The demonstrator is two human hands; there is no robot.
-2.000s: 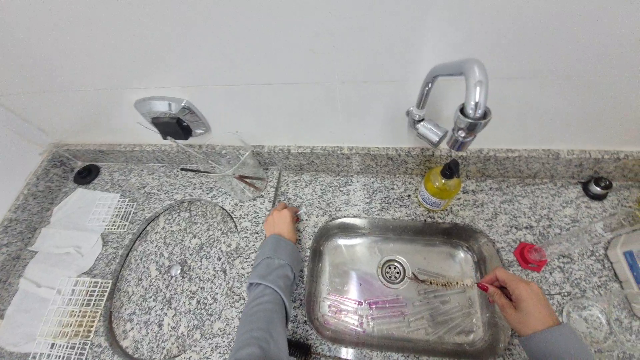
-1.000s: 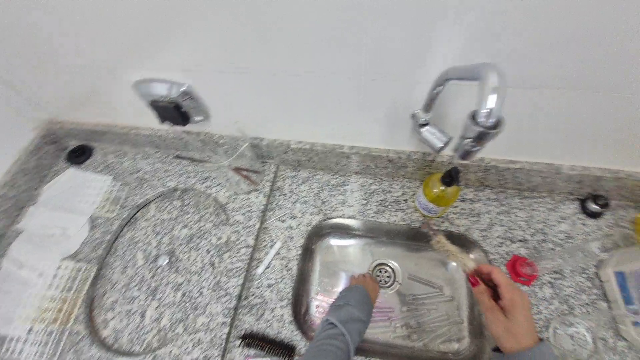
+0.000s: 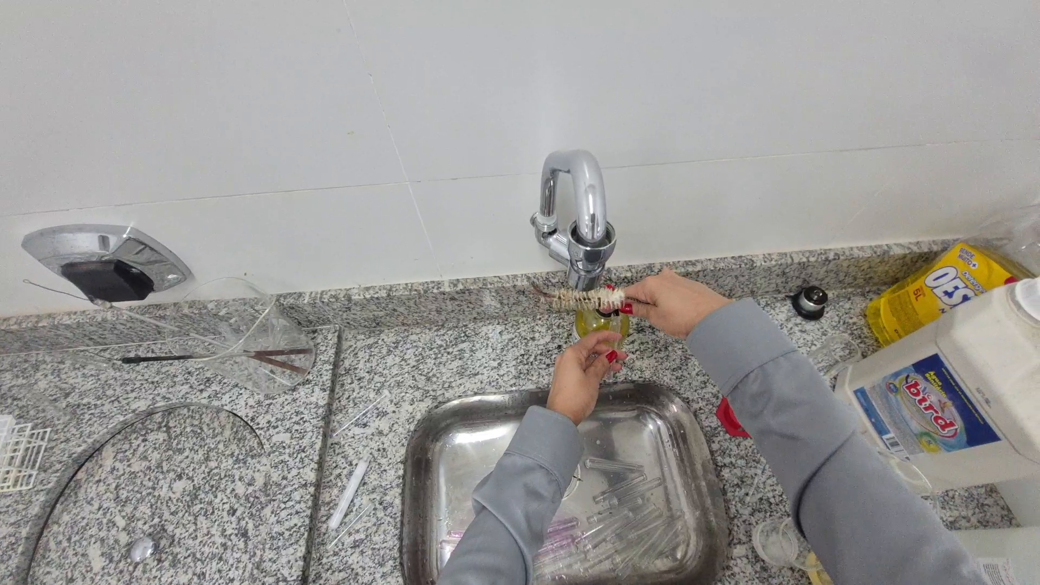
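Note:
In the head view my right hand holds a pale bristle tube brush level, just under the chrome faucet. Below it, my left hand pinches a small clear glass tube, partly hidden by the fingers. Behind both hands stands a bottle of yellow liquid, mostly covered. Many clear glass test tubes, some tinted pink, lie in the steel sink beneath my forearms.
A large white jug and a yellow container stand at right, near a black stopper and a red cap. Left are a glass flask with brushes, thin rods, a white tube, a round granite cover and a white rack.
My left hand has risen from the sink to the faucet with a glass tube in its fingers. My right hand has brought the brush up beside it. The view has shifted.

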